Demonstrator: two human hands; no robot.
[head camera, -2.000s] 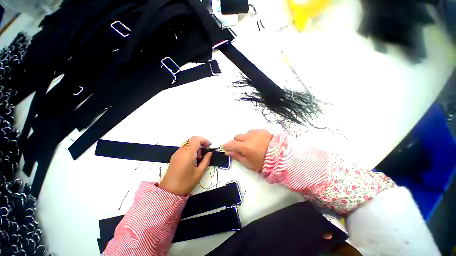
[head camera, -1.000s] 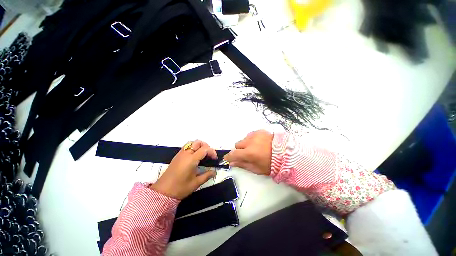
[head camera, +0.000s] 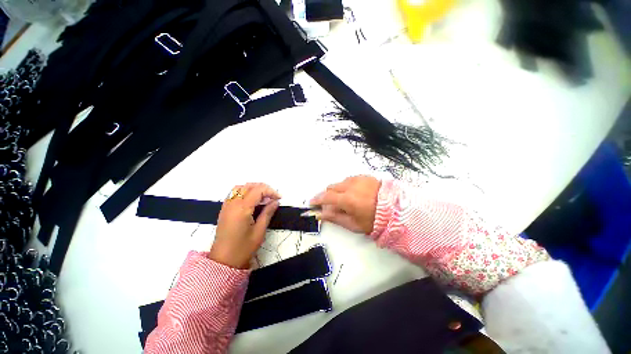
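Note:
A black webbing strap (head camera: 180, 209) lies across the white table in front of me, with a thin silver buckle (head camera: 318, 225) at its right end. My left hand (head camera: 247, 220), with a gold ring, lies over the strap's middle, its thumb and fingertips closed at the strap. My right hand (head camera: 348, 205) is at the buckle end, its fingertips pinched on a small shiny, pale-gold tool whose form is mostly hidden. Fine threads lie below the strap. Two more black straps (head camera: 290, 304) with silver buckles lie nearest me, partly under my left sleeve.
A large black strap pile (head camera: 166, 90) fills the upper left. A dense heap of ringed pieces (head camera: 21, 297) lines the left edge. A frayed thread bundle (head camera: 408, 146) lies right of centre. Dark cloth (head camera: 387, 318) is at lower right, a blue bin (head camera: 588, 228) beyond.
My left hand has moved left along the strap, away from the buckle end. My right hand has stayed near the buckle. The two nearer straps sit slightly lower than two seconds ago.

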